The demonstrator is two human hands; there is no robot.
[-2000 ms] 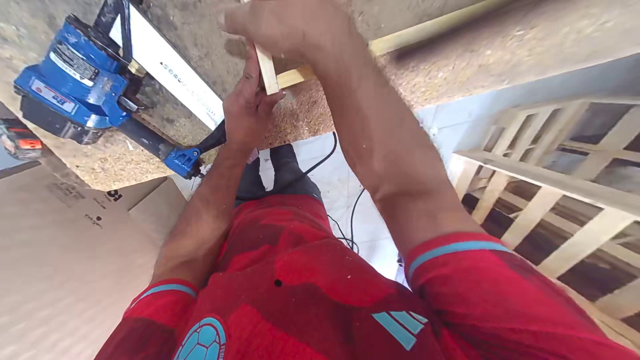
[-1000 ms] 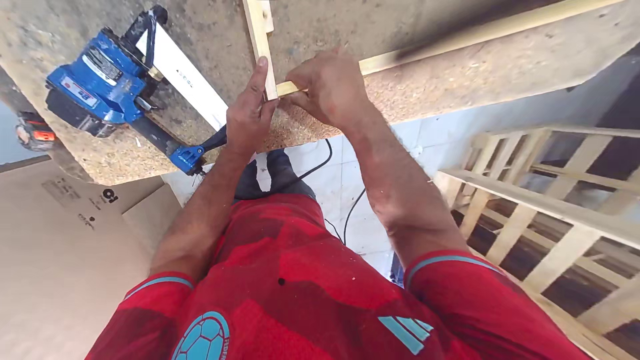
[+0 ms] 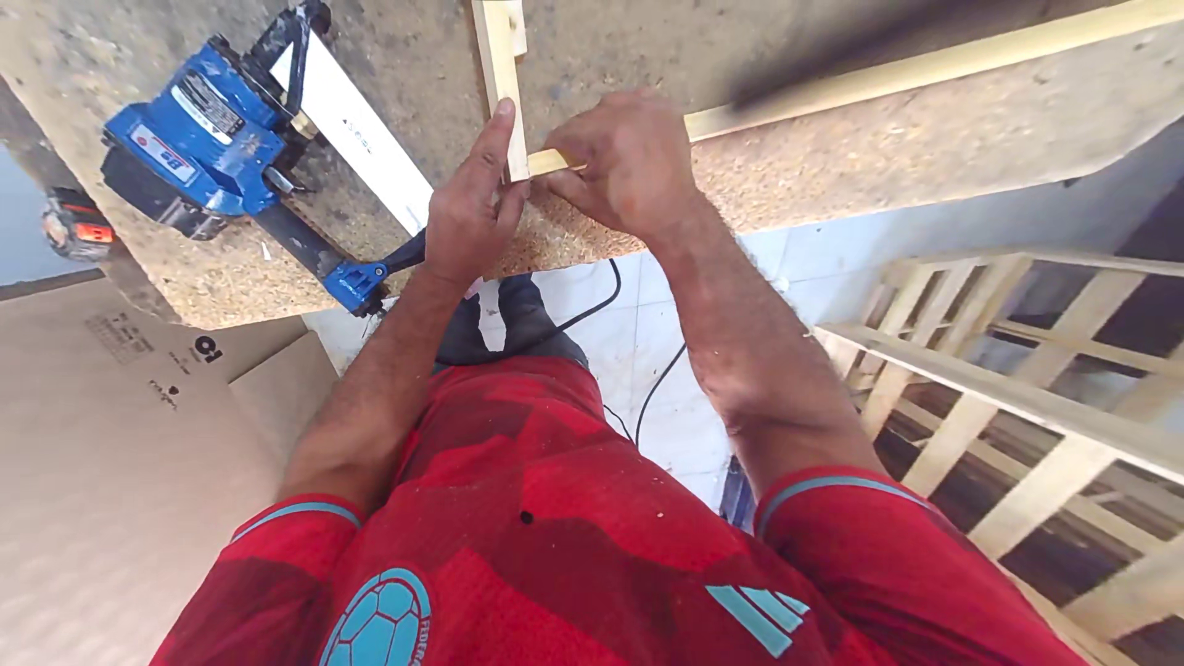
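My left hand (image 3: 476, 208) pinches the near end of a narrow wooden strip (image 3: 500, 83) that runs away from me across the bench. My right hand (image 3: 629, 162) is closed round a long wooden strip (image 3: 888, 79) near its left end. That end meets the first strip at roughly a right angle; whether they are fastened cannot be told. A short wood piece (image 3: 517, 28) lies against the right side of the first strip. Left of my hands a blue pneumatic nailer (image 3: 208, 129) rests on the bench, beside a white flat strip (image 3: 361, 139).
The particleboard bench (image 3: 777, 185) ends just before my body. An orange and black tool (image 3: 79, 225) sits at the far left. A large cardboard sheet (image 3: 120, 444) stands below it. Slatted wooden frames (image 3: 999, 388) stand at the right; a black cable (image 3: 661, 379) hangs over the tiled floor.
My right hand, earlier further up over the first strip, has come down to the long strip's left end. My left hand stays at the first strip's near end.
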